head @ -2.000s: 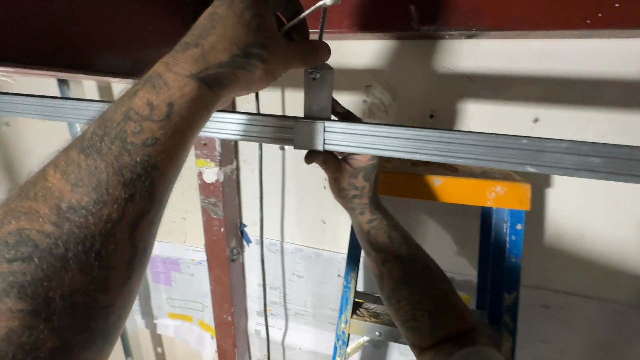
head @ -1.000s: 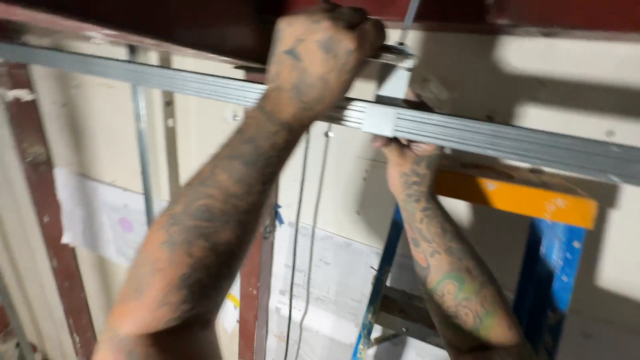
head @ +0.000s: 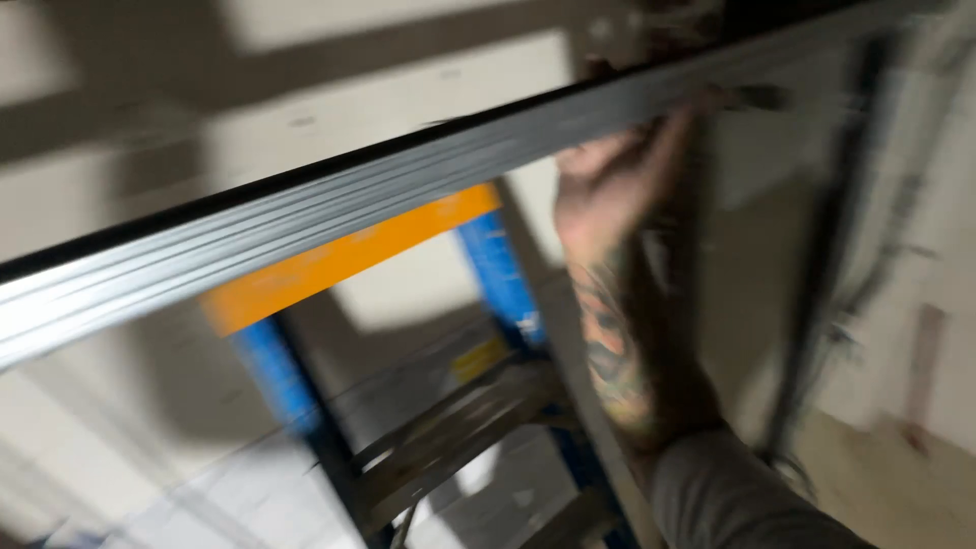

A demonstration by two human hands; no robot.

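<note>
A long ribbed metal channel [head: 366,183] runs slantwise across the view, rising from the left edge to the upper right. My right hand [head: 625,168] reaches up from below and grips it right of centre, the palm side against its lower edge. Fingertips show dimly above the top edge, though blur and shadow hide much of the grip. Tattoos cover the forearm, and a grey sleeve ends below the elbow. My left hand is out of the frame.
Behind and below the channel stands a stepladder with an orange top [head: 351,255] and blue side rails [head: 499,278]. A pale wall panel [head: 427,282] is behind it, with sheets [head: 229,488] low down. A dark vertical post or cable [head: 816,267] is at right.
The view has swung to the right along the channel. My left hand, earlier up by the bracket at the channel, has left the frame. The bracket is no longer seen.
</note>
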